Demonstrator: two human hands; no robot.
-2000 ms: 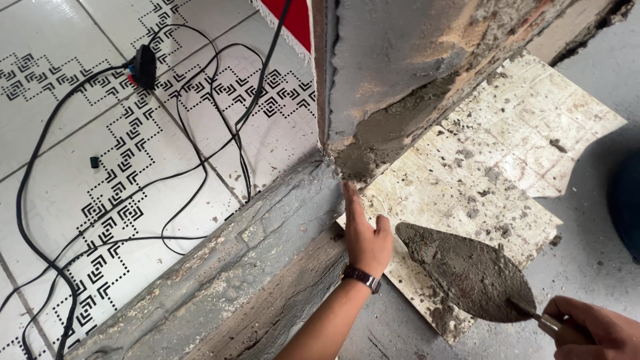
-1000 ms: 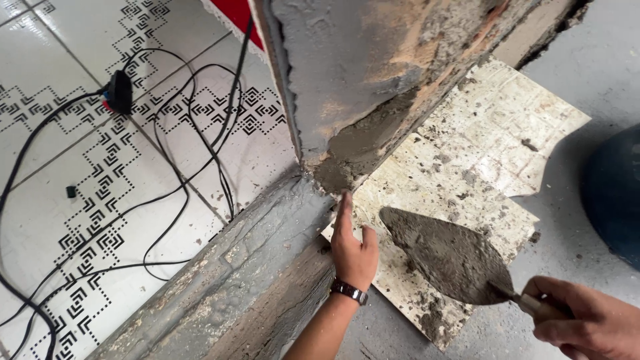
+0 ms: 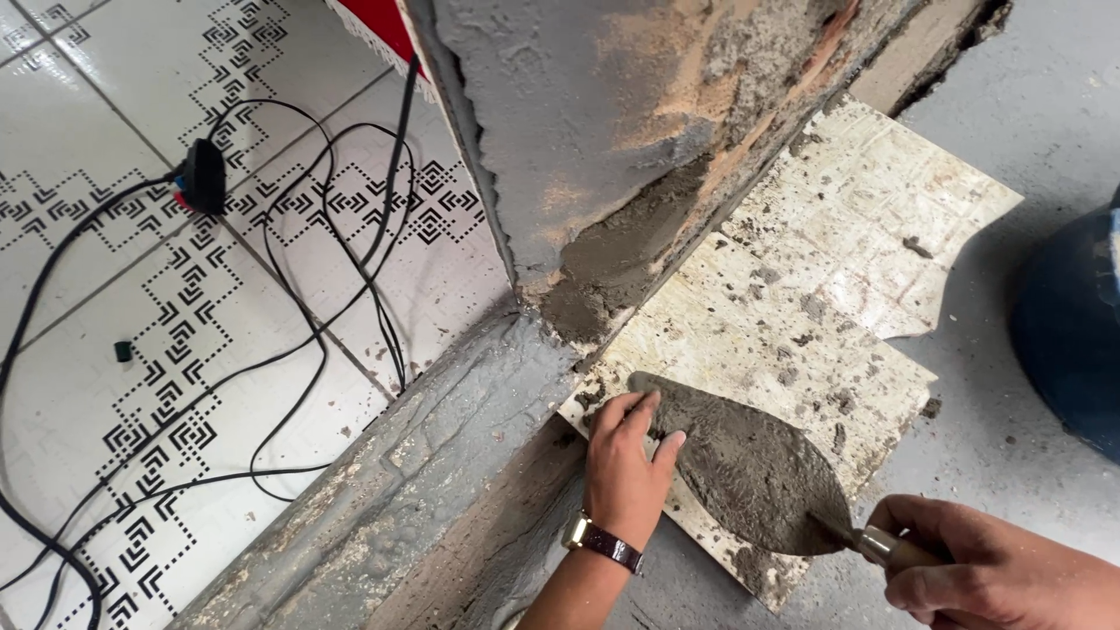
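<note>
My right hand [image 3: 971, 560] grips the wooden handle of a mason's trowel [image 3: 752, 464], its blade coated with grey mortar. My left hand [image 3: 630, 472], with a wristwatch, is at the blade's front left edge, fingertips touching or just over the mortar there; it is unclear whether they have picked any up. The blade is over mortar-spattered tile pieces [image 3: 787, 315] on the floor. Just beyond my left hand, damp mortar [image 3: 612, 262] covers the bottom of the wall end [image 3: 560, 131], where it meets a rough grey sill [image 3: 385, 490].
Black cables [image 3: 324, 324] and a dark plug or socket [image 3: 205, 177] lie on patterned floor tiles [image 3: 87, 289] at left. A small dark cap-like piece [image 3: 123, 352] is near them. A dark blue round container [image 3: 1072, 332] stands on the grey floor at right. Red fabric hangs at the top.
My left hand has moved from the wall's bottom corner, where its index finger pointed at the mortar, to the trowel blade. My right hand still holds the trowel.
</note>
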